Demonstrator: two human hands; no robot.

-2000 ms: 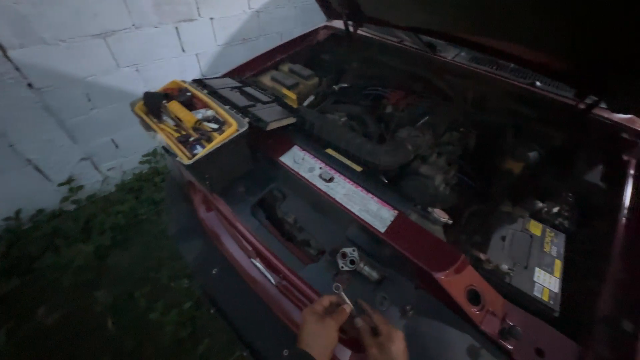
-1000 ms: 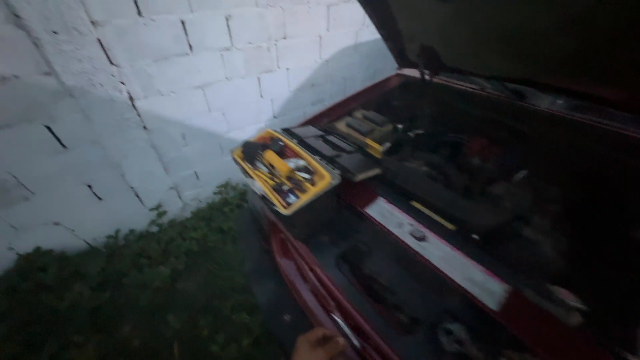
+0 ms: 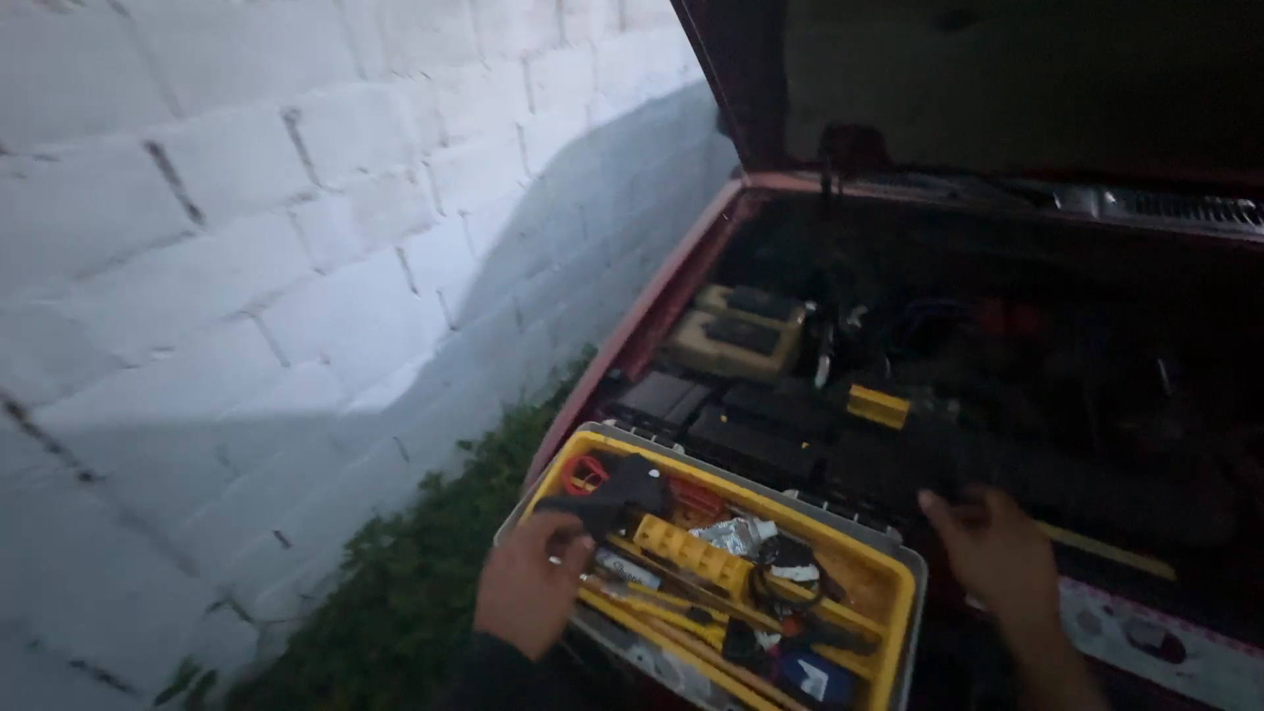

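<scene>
My left hand [image 3: 533,583] is over the left end of an open toolbox [image 3: 904,592] with a yellow inner tray; its fingers are curled near a dark item, and whether they grip anything is unclear. To the right of the box, my right hand [image 3: 992,553] hangs over the dark front of the engine bay, fingers bent; a held item cannot be made out. Inside the tray lie a yellow plastic piece [image 3: 691,555], a coil of red wire [image 3: 585,475], a crumpled silver tube [image 3: 736,535] and a black cable [image 3: 785,591].
Behind the box, its black lid [image 3: 755,434] lies folded back over the car's front. The raised hood [image 3: 987,89] is above the engine bay. A white block wall [image 3: 326,257] stands at the left, with green plants [image 3: 425,553] below. A pale strip [image 3: 1165,632] lies at lower right.
The view has swung left and closer to the toolbox. Both hands were low by the front of the car two seconds ago, near a small wrench; now they are at the toolbox and beside it.
</scene>
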